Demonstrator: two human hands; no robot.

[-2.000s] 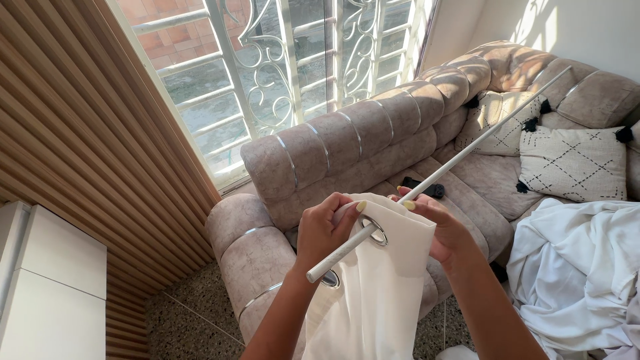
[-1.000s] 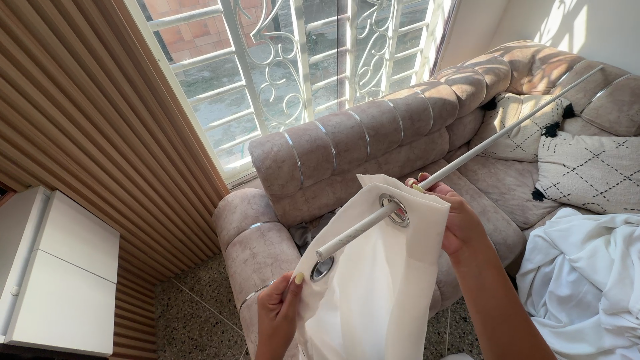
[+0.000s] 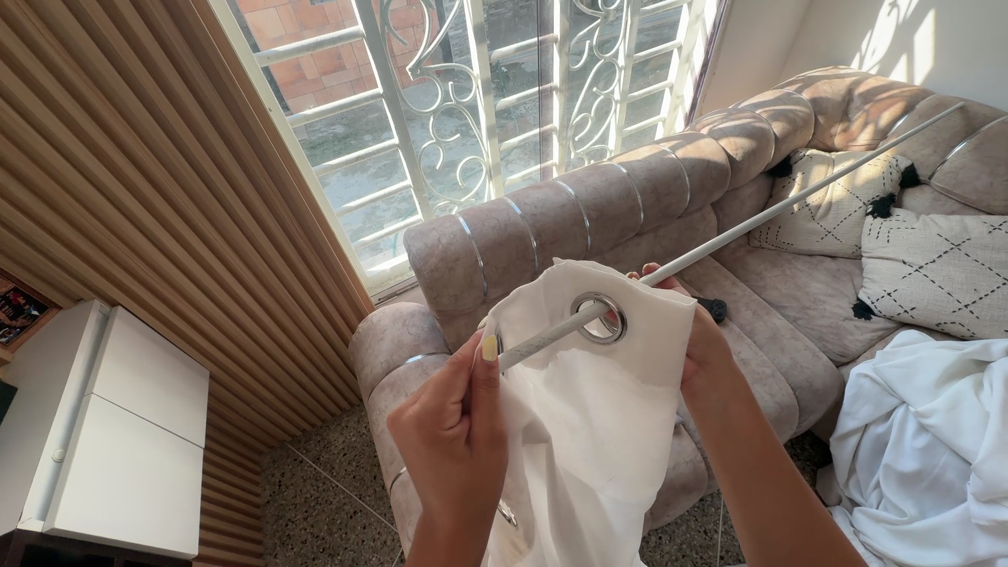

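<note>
A white curtain panel (image 3: 587, 425) with metal eyelets hangs between my hands. The white curtain rod (image 3: 787, 203) passes through one metal eyelet (image 3: 599, 317), and its near end lies at a second eyelet, seen edge-on beside my left fingers. My left hand (image 3: 457, 429) pinches the curtain's top edge there between thumb and fingers. Behind the curtain's right edge, my right hand (image 3: 697, 335) supports the rod and the cloth, its fingertips partly hidden. From there the rod slants up to the right, above the sofa. Another eyelet (image 3: 506, 513) shows lower down, partly hidden by my left wrist.
A beige tufted sofa (image 3: 567, 213) stands below a window with white metal bars (image 3: 480, 102). Patterned cushions (image 3: 937, 268) and a heap of white fabric (image 3: 921, 441) lie at the right. A small black object (image 3: 715, 309) rests on the seat. A white cabinet (image 3: 130, 449) stands left, by slatted wall panelling (image 3: 197, 197).
My left hand has left the first eyelet, gone down to the curtain's left edge, then risen to the rod's near end with the second eyelet. My right hand remains at the rod.
</note>
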